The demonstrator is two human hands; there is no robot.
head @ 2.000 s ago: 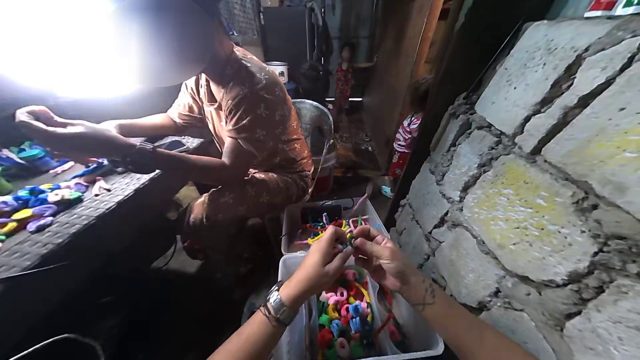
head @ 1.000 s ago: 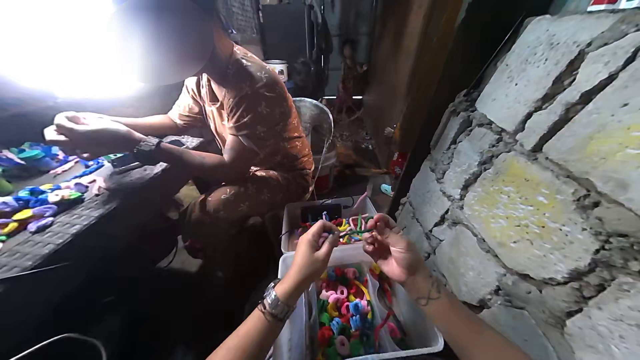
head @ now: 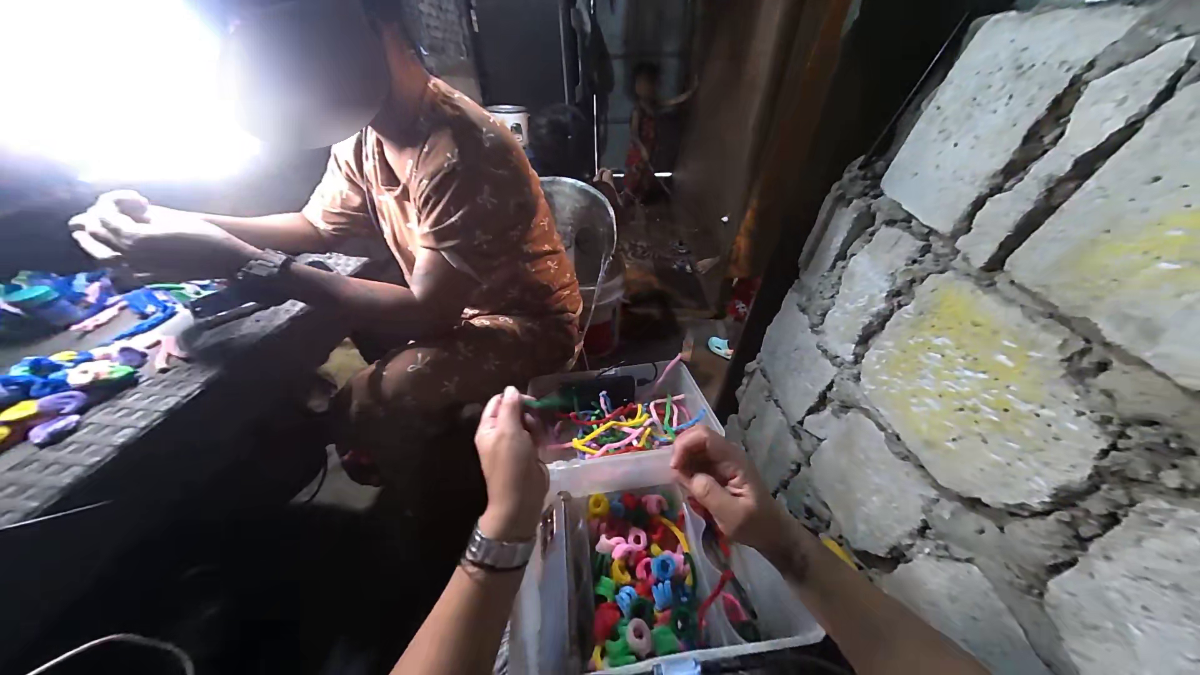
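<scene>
My left hand (head: 511, 455) is raised over the left edge of the plastic boxes, its fingers closed on a dark green fuzzy strip (head: 553, 401) that points right. My right hand (head: 727, 487) is over the right side, fingers curled; whether it holds anything cannot be told. Below and between them, a clear plastic box (head: 773, 600) with dividers holds many small coiled fuzzy pieces (head: 639, 586) in several colours. A red strip (head: 714, 595) lies in its right compartment. Behind it, a second box (head: 698, 384) holds loose coloured fuzzy strips (head: 623, 427) and a dark flat object (head: 609, 389).
At the left a person (head: 469, 216) sits on a plastic chair (head: 600, 220), hands over a dark woven-pattern table (head: 103, 441) with coloured fuzzy pieces (head: 56, 403). A rough stone-block wall (head: 984, 394) rises close on the right. A small person (head: 645, 131) stands at the back.
My hands, close together before, are now apart: the left one has moved left with the green strip, the right one is lower. The figure beside the doorway two seconds ago no longer shows.
</scene>
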